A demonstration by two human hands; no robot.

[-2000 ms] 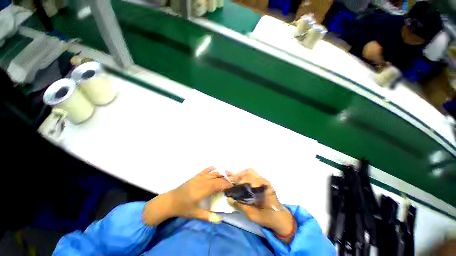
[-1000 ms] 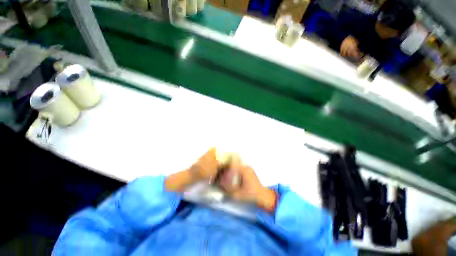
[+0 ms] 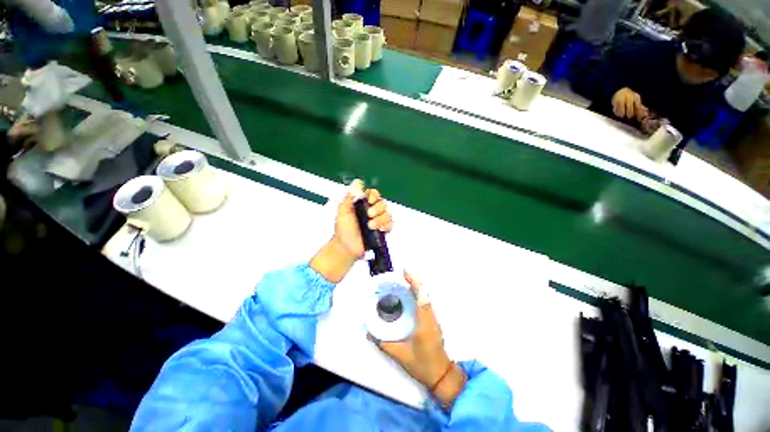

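Observation:
My left hand [image 3: 361, 221] grips a black handle part [image 3: 374, 240], which slants down toward the head housing. My right hand [image 3: 422, 337] holds a cream dryer head housing [image 3: 390, 310] around its right and lower side. The housing's pale ring end with a dark central hole faces up toward me. The lower end of the black part is at the housing's upper edge; I cannot tell whether the two are joined. A pale cap shows on my left thumb or fingertip.
Two cream heads [image 3: 153, 207] stand at the left bench end with wires trailing. A pile of black handle parts [image 3: 620, 363] lies at the right. The green belt [image 3: 439, 186] and a grey post [image 3: 203, 80] are beyond the bench. Another person [image 3: 675, 72] works across it.
My hands have moved apart and forward from near my lap. The black part and the housing's ring end now show clearly. The view has shifted, showing more heads behind the belt.

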